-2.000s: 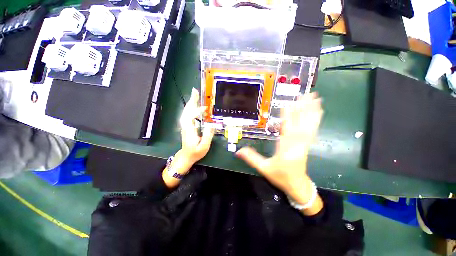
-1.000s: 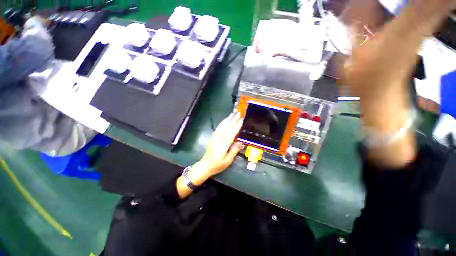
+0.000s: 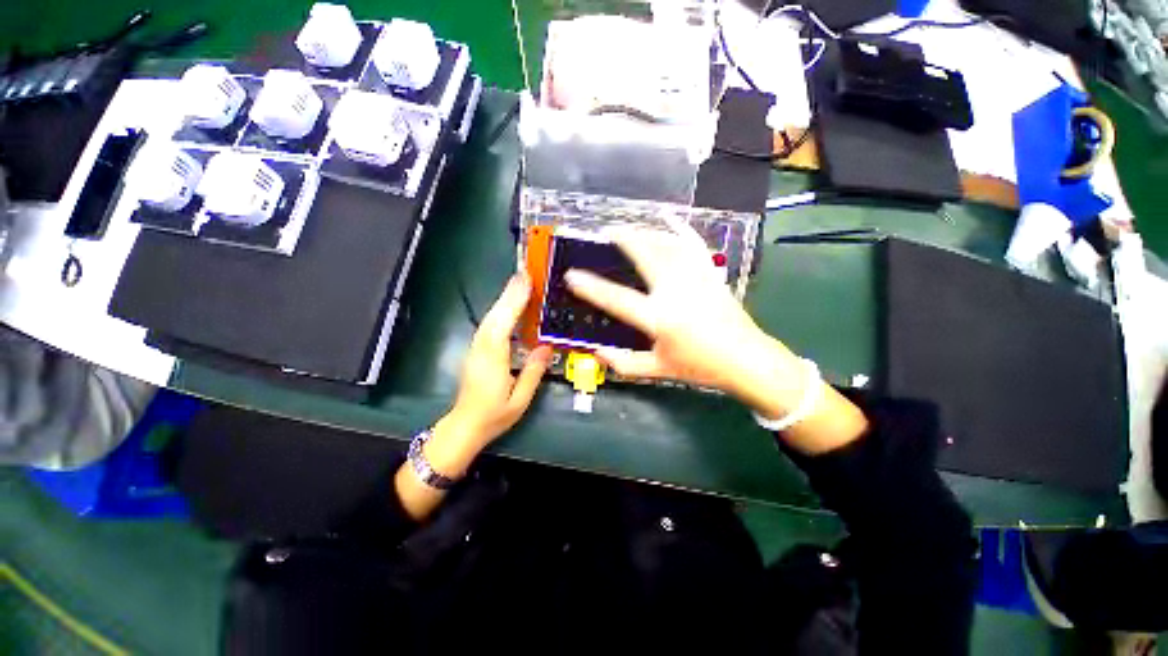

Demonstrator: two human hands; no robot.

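Note:
The thermostat (image 3: 596, 320) lies face up in the orange locating nest (image 3: 537, 276) of the clear test fixture (image 3: 640, 212). Its glass is dark with a faint row of icons along the lower part. My right hand (image 3: 685, 308) is over the screen from the right, fingers spread, one fingertip over the upper left of the glass; whether it touches is unclear. It hides the nest's right side and the red switch area. My left hand (image 3: 493, 365) rests at the fixture's left edge, fingers apart. The yellow clamp piece (image 3: 585, 374) is at the front edge. One red lamp (image 3: 720, 259) shows.
White domed units (image 3: 287, 105) stand in clear trays at the left, behind black foam (image 3: 275, 288). Another foam pad (image 3: 999, 359) lies right. A thin dark tool (image 3: 830, 237) and blue tape dispenser (image 3: 1061, 154) are beyond. A grey sleeve (image 3: 64, 404) shows at far left.
My right hand was raised at the upper right a second ago and is now down over the screen. The lit red switch seen then is now hidden. The camera view has shifted.

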